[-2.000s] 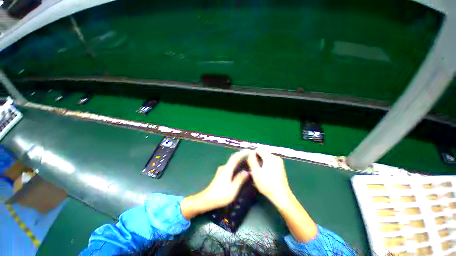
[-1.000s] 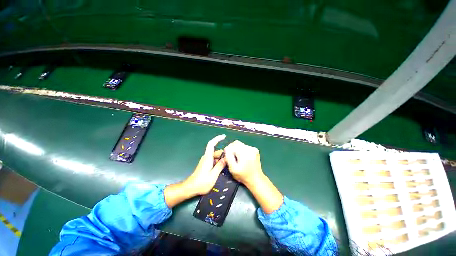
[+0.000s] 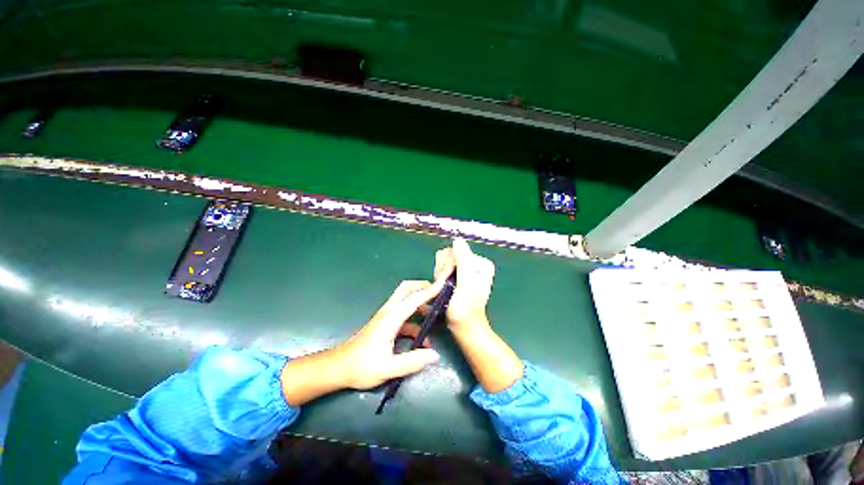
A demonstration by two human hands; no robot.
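A phone body (image 3: 418,340) is tilted up on its long edge, so only its thin black side shows. My left hand (image 3: 384,343) grips it from the left, thumb near its lower part and fingers behind it. My right hand (image 3: 468,287) closes around its upper end. That end is hidden by my fingers, and I cannot tell whether a cover is there. A second phone body (image 3: 209,252) lies flat on the green bench top (image 3: 313,284) at left, circuitry end towards the edge rail.
A white parts tray (image 3: 621,355) with tan pockets lies at right. The worn edge rail (image 3: 379,216) runs behind my hands, with spaced phones (image 3: 559,186) on the green belt (image 3: 398,166) beyond. A slanting white post (image 3: 706,142) stands at right. A dark block (image 3: 332,64) is on the far side.
The held phone body has turned from face-up to on edge. My left hand has moved onto its side. The view has shifted, so the bench things sit further left in the picture.
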